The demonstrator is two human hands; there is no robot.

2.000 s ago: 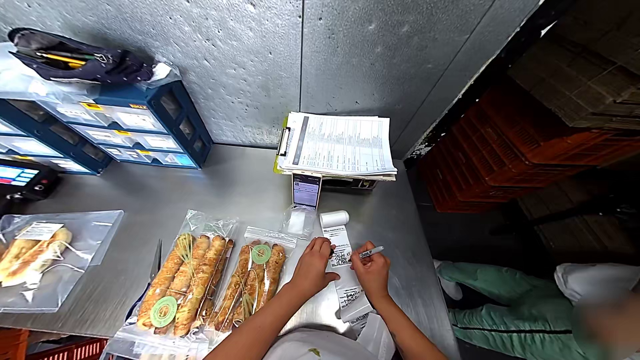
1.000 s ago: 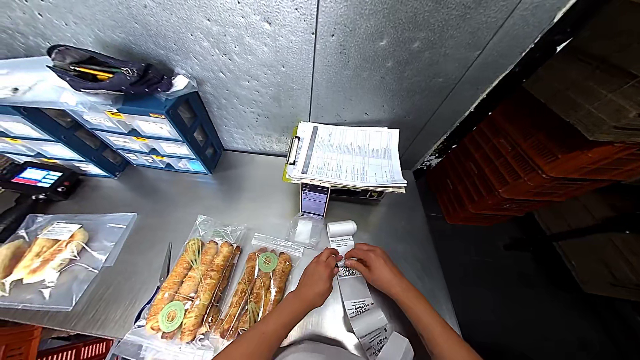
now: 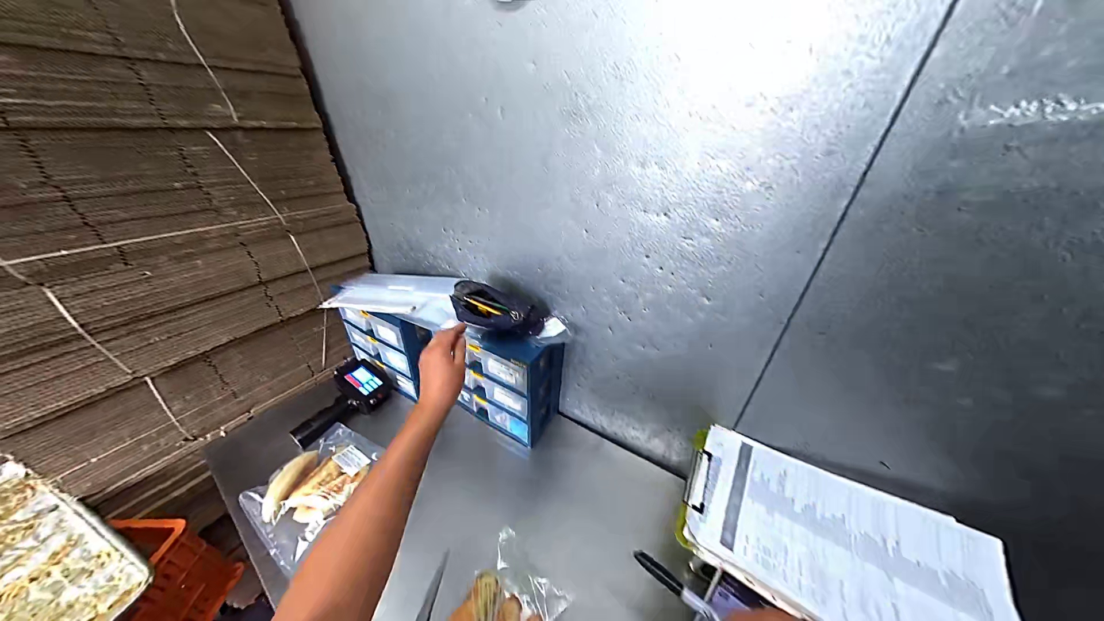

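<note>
My left hand [image 3: 442, 366] is raised at the front of the blue drawer units [image 3: 539, 371], its fingertips at the near edge of a dark zip pouch [image 3: 496, 309] with yellow pencils or pens inside. Whether the fingers grip anything is unclear. At the bottom edge, mostly cut off, my right hand [image 3: 759, 615] holds a black-and-white marker [image 3: 668, 580] beside a clipboard with printed sheets [image 3: 854, 535]. A plastic bag of breadsticks [image 3: 500, 599] and a dark blade-like tool [image 3: 433, 586] show at the bottom. The receipt strip is out of view.
A bag of pale bread [image 3: 310, 487] and a handheld device with a lit screen [image 3: 362, 379] lie on the metal table [image 3: 535, 492]. Stacked cardboard [image 3: 155, 216] stands left, above an orange crate [image 3: 185, 569] and a tray [image 3: 60, 543]. A metal wall [image 3: 604, 216] rises behind.
My left hand has left the paper strip and reached over to the pouch on the drawers. The view has swung left and up, so most of my right hand has dropped out of frame.
</note>
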